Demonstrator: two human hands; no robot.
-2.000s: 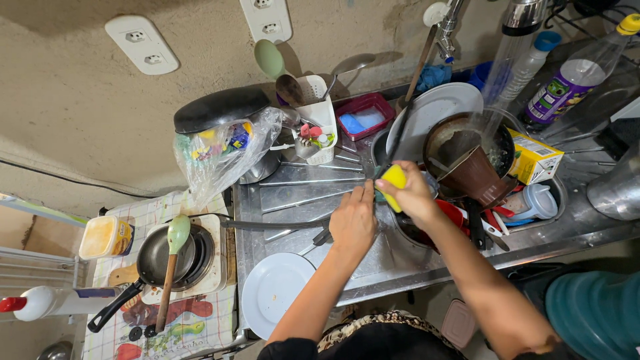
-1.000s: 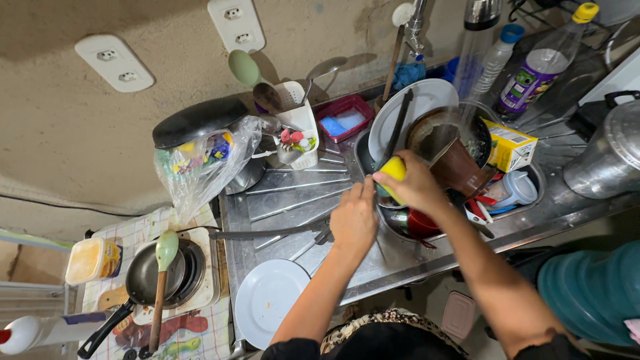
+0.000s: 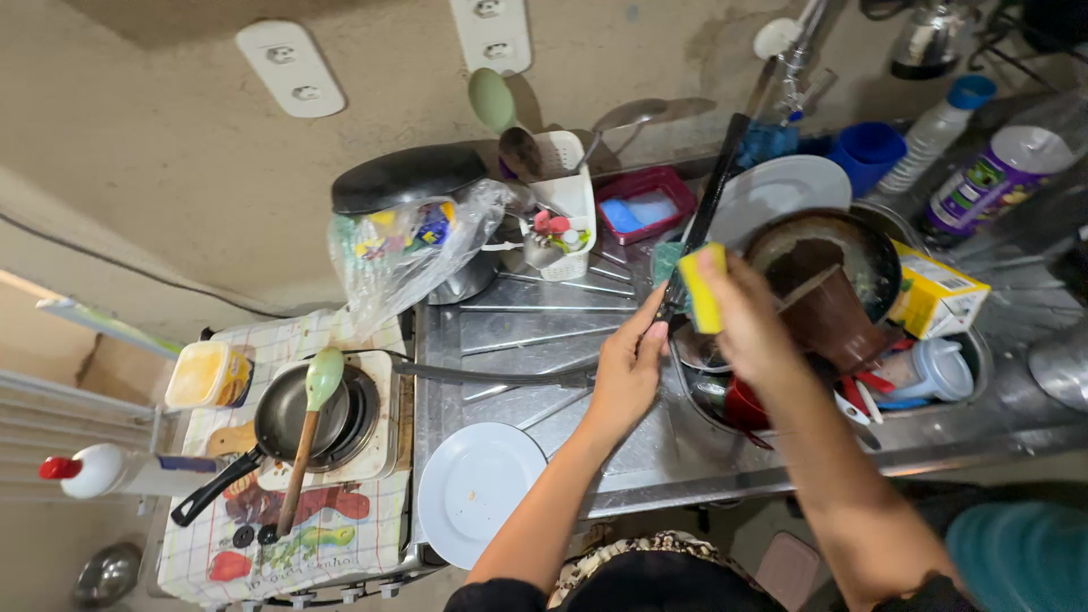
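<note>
My left hand [image 3: 631,370] grips the lower end of a long black utensil or strip [image 3: 718,191], which slants up and right toward the faucet. My right hand [image 3: 748,319] holds a yellow sponge [image 3: 703,287] against it, just above my left fingers. What the far end is, I cannot tell. Another long dark piece [image 3: 493,374] lies across the steel drainboard, left of my left hand. Right of the sponge, a dark frying pan [image 3: 829,246], a brown plastic container [image 3: 837,323] and a grey-white plate [image 3: 782,195] fill the sink basin.
A white plate [image 3: 480,493] with crumbs rests at the drainboard's front left. Behind stand a white utensil basket [image 3: 571,200], a pink tub [image 3: 646,204] and a plastic bag [image 3: 416,246]. A small frying pan [image 3: 299,408] with a spoon sits on the left; bottles [image 3: 986,191] stand back right.
The sponge hand stays near the black piece, which now slants toward the faucet. My left hand still holds its lower end. The view has shifted.
</note>
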